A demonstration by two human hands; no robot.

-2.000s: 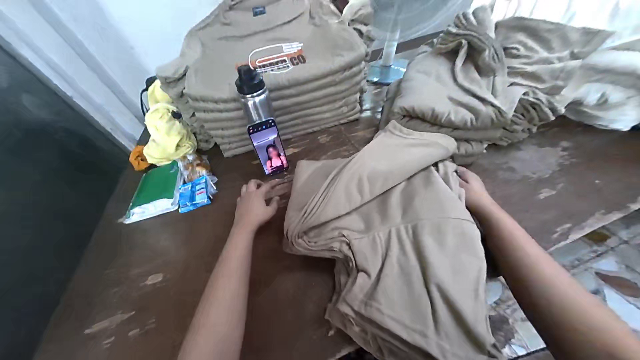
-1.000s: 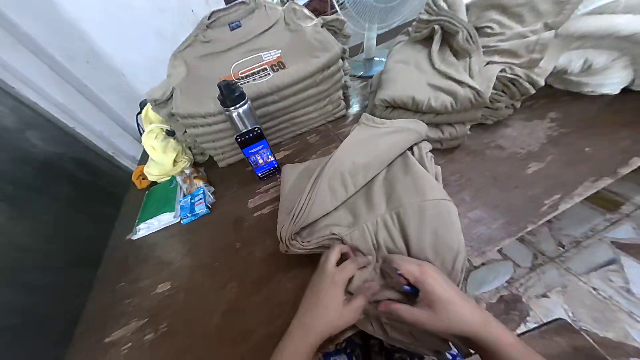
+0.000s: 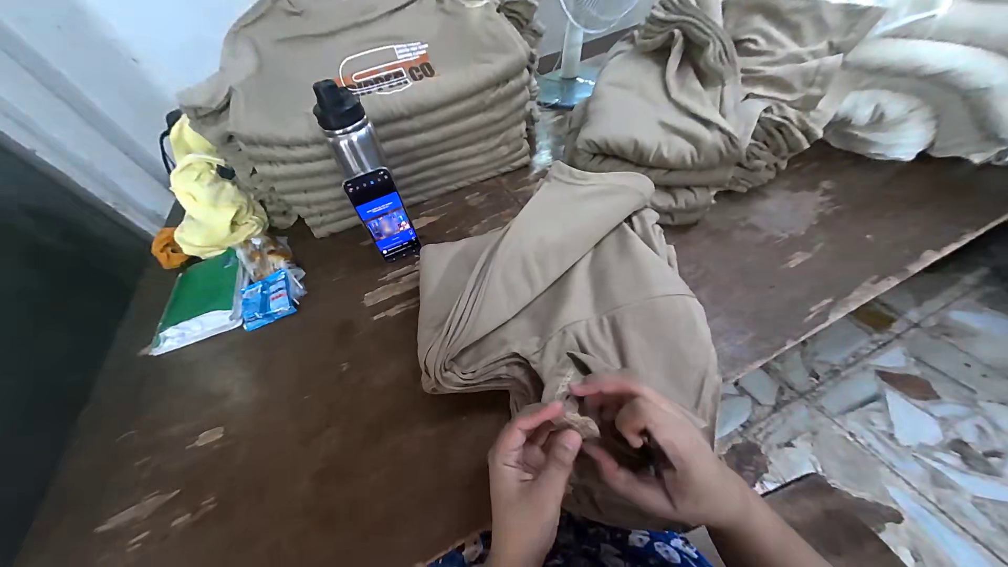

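Observation:
A layered bundle of khaki fabric garments (image 3: pixel 583 276) lies on the brown wooden table and hangs over its near edge. At its near end, my left hand (image 3: pixel 535 465) pinches a small fold or edge of the khaki cloth between thumb and forefinger. Just right of it my right hand (image 3: pixel 654 449) is at the same edge, fingers curled; a small dark object, too hidden to identify, shows within the palm. Behind the bundle, a smartphone (image 3: pixel 383 216) with a lit screen leans on a steel bottle with a black lid (image 3: pixel 346 130).
A tall stack of khaki shirts (image 3: pixel 441 118) stands behind the bottle. Crumpled khaki garments (image 3: pixel 661 118) lie at back right, near a fan (image 3: pixel 571 55). At left are a yellow cloth (image 3: pixel 209 197), a green-and-white packet (image 3: pixel 197 299) and a blue packet (image 3: pixel 269 301). The table's worn edge (image 3: pixel 866 295) runs along the right.
Two seconds ago my hands were apart at either side of the bundle; they came together at its near end. Since one second ago they have kept working there, now with an edge of cloth raised.

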